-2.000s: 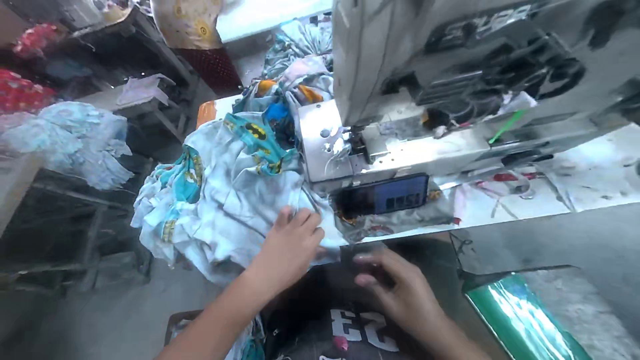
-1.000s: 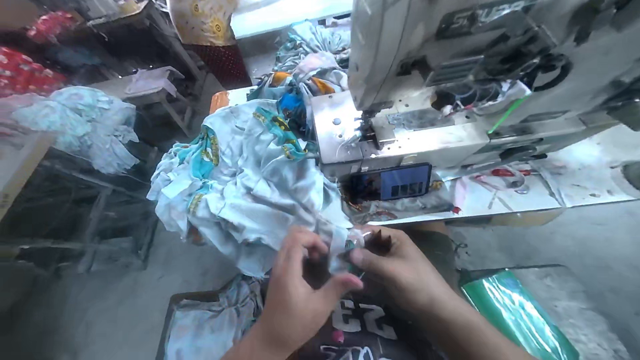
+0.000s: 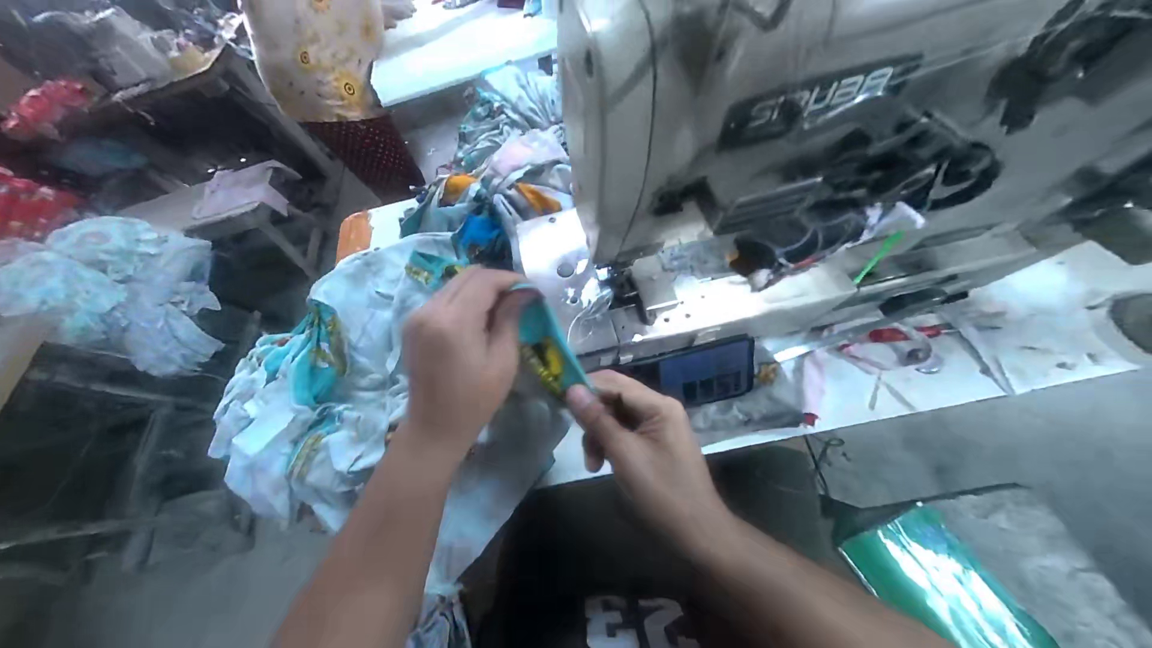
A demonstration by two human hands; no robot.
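Note:
My left hand [image 3: 459,351] and my right hand [image 3: 643,441] stretch a short teal fabric band [image 3: 547,346] with a yellow print between them, close in front of the sewing machine's needle area. The left pinches its upper end and the right its lower end. Beneath and beside my left hand lies a heap of light blue garments [image 3: 369,297] with teal printed trim. The industrial sewing machine [image 3: 810,162] stands just beyond, its metal plate [image 3: 549,256] right by the band. My left fingertips are partly hidden.
A phone [image 3: 706,371] leans under the machine's edge. Scissors and scraps lie on the white table [image 3: 1017,360] at right. More fabric [image 3: 517,117] is bunched behind. A light blue pile [image 3: 108,279] sits far left. A green glossy package [image 3: 945,576] is at lower right.
Two seconds ago my left hand rested on the garments and my right hand was apart from them. Both hands then met low in front of me; now they are higher, holding the teal band.

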